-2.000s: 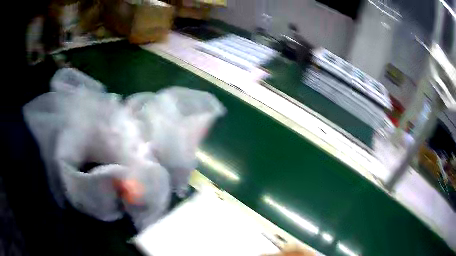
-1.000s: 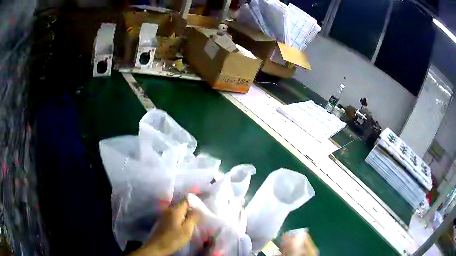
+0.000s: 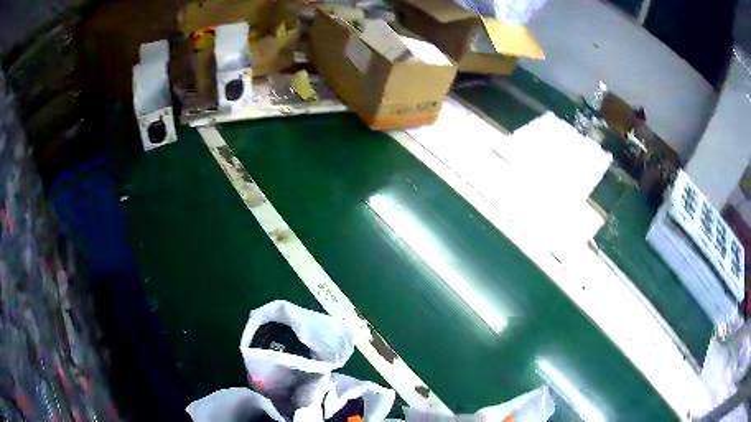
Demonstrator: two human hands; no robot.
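Note:
Several frosted white poly bags stand at the bottom edge of the picture. The nearest whole one, an open-topped poly bag [image 3: 309,375], holds a black rounded unit [image 3: 277,338] with a small pale mark, probably a speaker. Another bag [image 3: 370,400] beside it shows a dark thing and an orange patch and is cut off by the edge. A further bag [image 3: 531,405] at the lower right is also cut off. Neither of my hands is in the picture.
The green conveyor [image 3: 272,189] has a cream rail [image 3: 284,239]. Gift boxes [image 3: 155,124] and open brown cartons [image 3: 395,91] stand beyond. White sheets [image 3: 556,161] and a stack with dark patterns [image 3: 700,239] lie right. A blurred grey, orange-spotted mass [image 3: 41,297] is left.
The view has shifted, so the bags sit lower in the picture and more of the conveyor shows. Both hands, visible among the bags one second ago, are out of the picture.

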